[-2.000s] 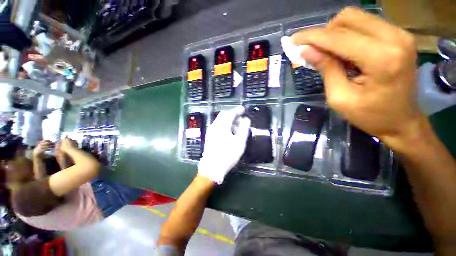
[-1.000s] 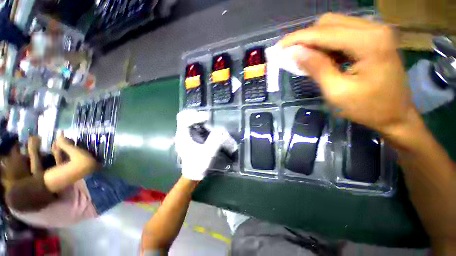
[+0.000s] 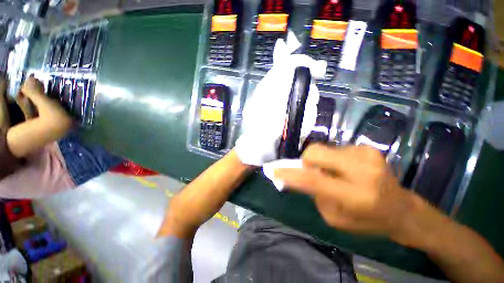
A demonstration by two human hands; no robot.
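My left hand [image 3: 272, 113], in a white glove, holds a black keypad phone [image 3: 297, 108] on edge above the lower row of the clear tray [image 3: 199, 77]. My bare right hand [image 3: 353, 190] pinches a white wiping cloth [image 3: 282, 172] at the phone's lower end. Several face-up phones with orange bands, such as one phone [image 3: 399, 47], lie in the upper row. Another face-up phone [image 3: 214, 117] lies in the lower left pocket. Dark phones lie face down at the lower right, including one phone [image 3: 439, 157]. My hands partly hide the lower row.
A white paper slip [image 3: 352, 45] lies beside an upper-row phone. Another tray of phones [image 3: 72, 69] is at the far left on the green mat [image 3: 149, 66]. A person's arm [image 3: 41, 124] is beside it. A pale bottle [image 3: 493, 126] is at the right edge.
The view has shifted closer to the tray. My left hand now holds a phone raised on edge. My right hand has moved down from the upper row to that phone's lower end with the cloth.
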